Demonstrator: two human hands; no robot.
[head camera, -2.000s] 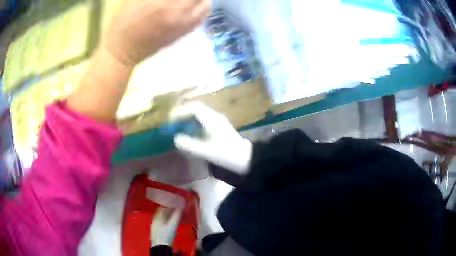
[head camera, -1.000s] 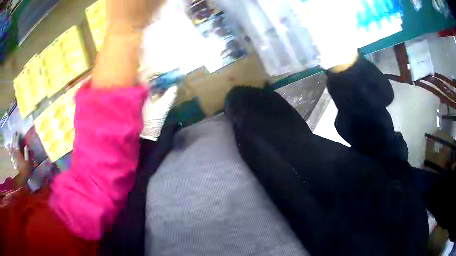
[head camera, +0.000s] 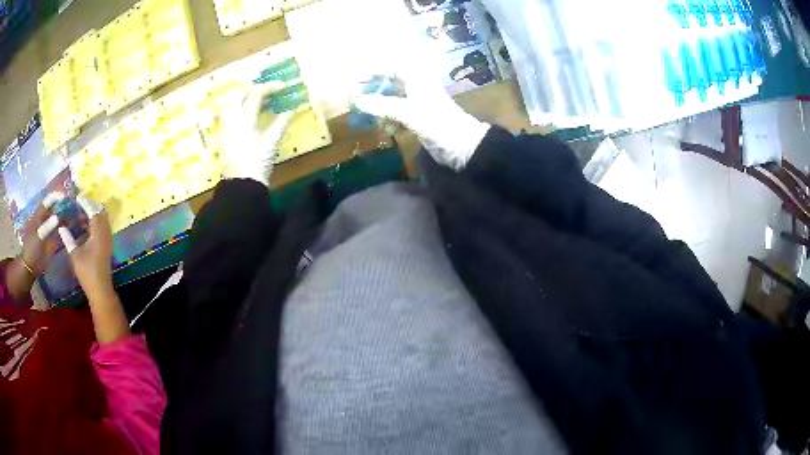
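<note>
My left hand (head camera: 253, 133), in a white glove, is at the right end of the yellow fixtures (head camera: 169, 147). Its fingers are at teal-green plastic parts (head camera: 282, 87) lying against the yellow; whether it grips one is unclear. My right hand (head camera: 433, 120), also white-gloved, is to the right, over the edge of a glaring white sheet (head camera: 342, 40). It holds blue-green plastic parts (head camera: 377, 89) between thumb and fingers; glare hides their exact number and shape.
More yellow fixtures (head camera: 146, 49) lie at the back left. A printed sheet (head camera: 471, 67) lies right of the white sheet. Clear trays (head camera: 568, 71) and blue-filled pockets (head camera: 710, 53) are at the right. At the left, a neighbour's hands (head camera: 75, 227) hold a small dark part.
The neighbour's arm has withdrawn from in front of me to the left. My left hand has appeared at the fixtures. My right hand has moved left from the trays and now holds blue-green parts.
</note>
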